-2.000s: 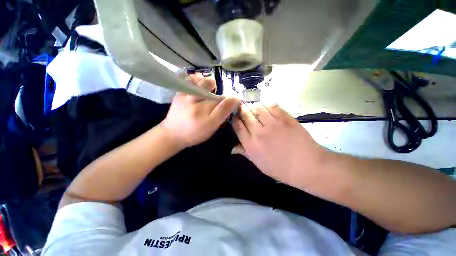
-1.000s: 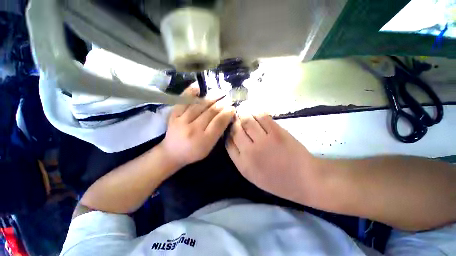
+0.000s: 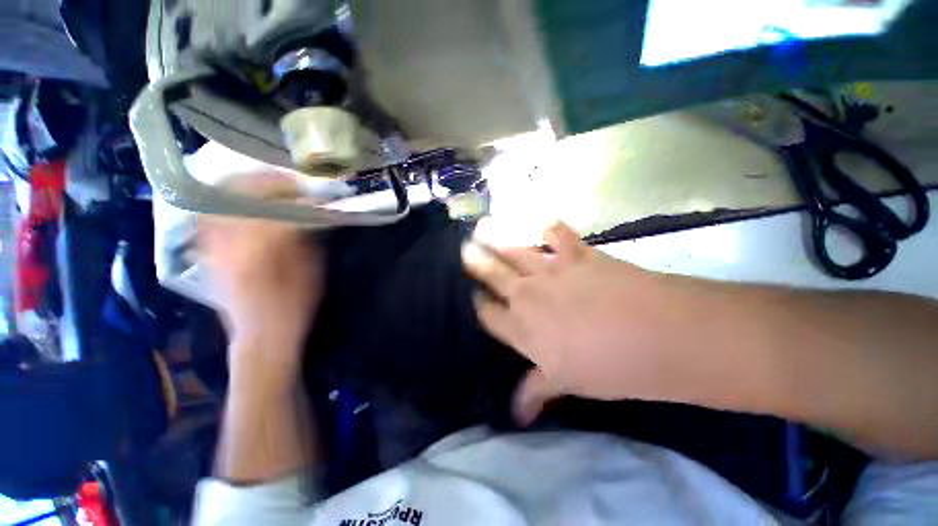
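Observation:
The black cloth (image 3: 401, 298) lies in front of the sewing machine and hangs toward my lap. Its far edge is near the presser foot area (image 3: 468, 203) under the machine head. My left hand (image 3: 262, 247) is blurred, at the left over the black and white cloth; its fingers are partly behind the thin cream guard, so its grip cannot be told. My right hand (image 3: 550, 308) rests flat on the right edge of the black cloth, fingers apart and thumb toward me. The white cloth (image 3: 177, 241) shows left of and under my left hand.
The sewing machine head (image 3: 442, 72) with its green front panel (image 3: 607, 92) fills the top. Black-handled scissors (image 3: 854, 195) lie on the pale bed (image 3: 658, 170) at the right. A cream curved guard (image 3: 154, 154) stands at the left. Red and dark items are at the far left.
My left hand has moved left, away from my right hand, which stays near the needle area with its thumb now spread. More black cloth shows between them. The view has shifted.

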